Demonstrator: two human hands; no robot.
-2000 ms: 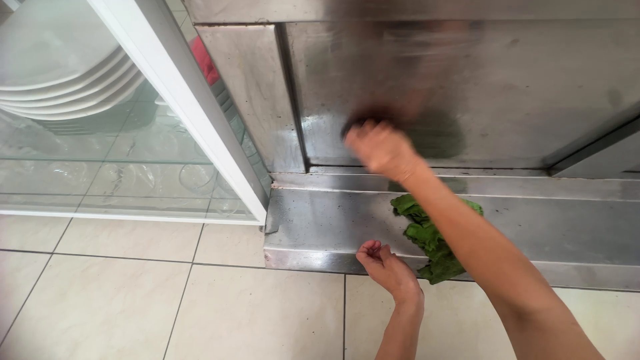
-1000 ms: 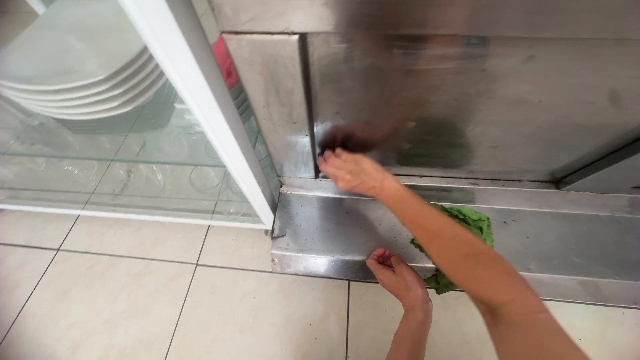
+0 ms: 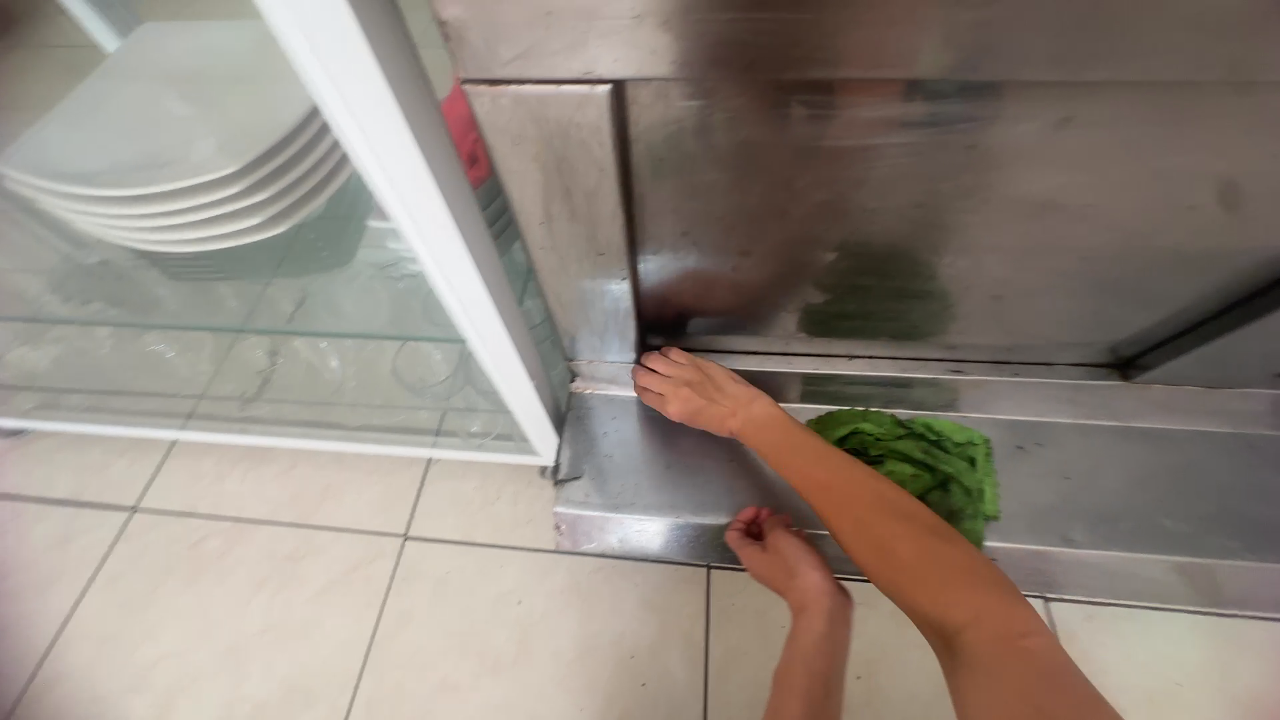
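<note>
My right hand (image 3: 695,390) reaches across to the lower left corner of a stainless steel panel (image 3: 720,240), its fingers bent against the bottom seam. A dark patch shows just above the fingertips; whether it is a pad or a reflection I cannot tell, and what lies under the fingers is hidden. My left hand (image 3: 780,555) is at the front edge of the steel ledge (image 3: 640,460), fingers curled in, with nothing visible in them. A crumpled green cloth (image 3: 920,465) lies on the ledge behind my right forearm, which hides part of it.
At left stands a glass cabinet with a white frame (image 3: 420,230), close to the ledge's end. Inside are stacked white plates (image 3: 180,120) and clear glassware (image 3: 425,370). A red item (image 3: 465,135) shows behind the frame. Tiled floor (image 3: 530,630) runs below the ledge.
My right hand has moved left and down from the panel's face to its bottom corner. The dark object at its fingertips in the earliest frame is no longer clearly visible. My left hand stays near the ledge's edge.
</note>
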